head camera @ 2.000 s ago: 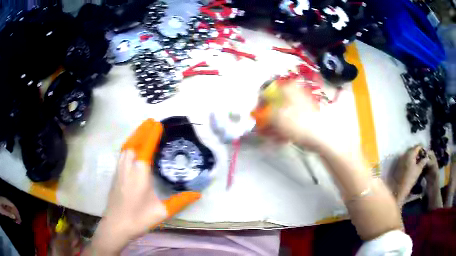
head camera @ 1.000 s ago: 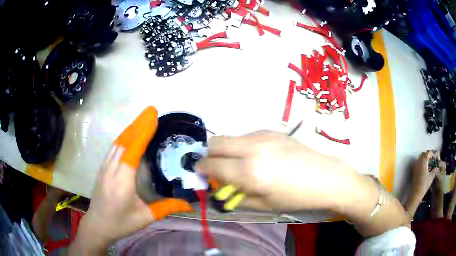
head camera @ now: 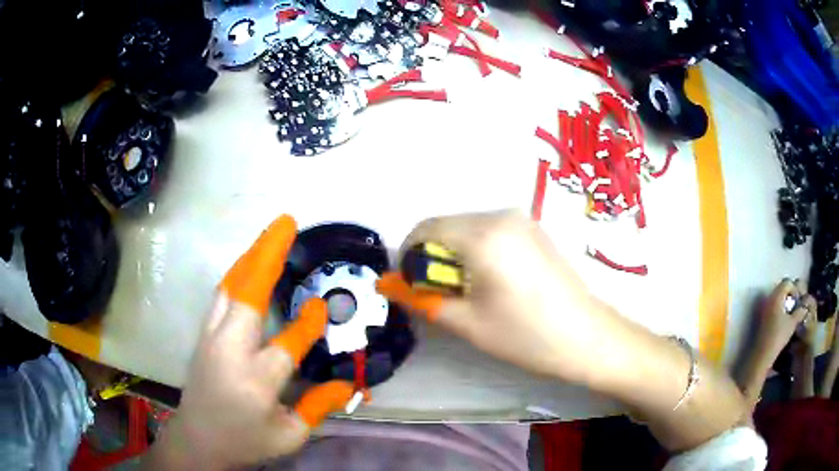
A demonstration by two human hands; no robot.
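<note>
A black plastic housing [head camera: 368, 345] lies on the pale table in front of me. A silver LED ring board [head camera: 366, 296] with a centre hole sits in it, and its short red cable [head camera: 360, 371] points towards the near edge. My left hand [head camera: 262, 345], with orange finger cots, holds the housing at its left side, one fingertip on the board. My right hand [head camera: 501, 285] holds a yellow-and-black handled screwdriver [head camera: 444, 269] in its curled fingers. Its orange-covered fingertip is at the board's right edge. The tool's shaft is hidden.
A pile of red cables [head camera: 598, 152] lies at the right, before an orange tape strip [head camera: 710, 230]. Black LED boards [head camera: 299, 97] are heaped at the far side. Black housings [head camera: 124, 156] stand at the left. A blue bin [head camera: 796, 64] is far right. Another person's hand [head camera: 782, 322] shows at the right.
The silver board moved from beside the housing into it. My right hand shifted up and right from the board's centre, and the yellow handle rose. My left fingertip now rests on the board.
</note>
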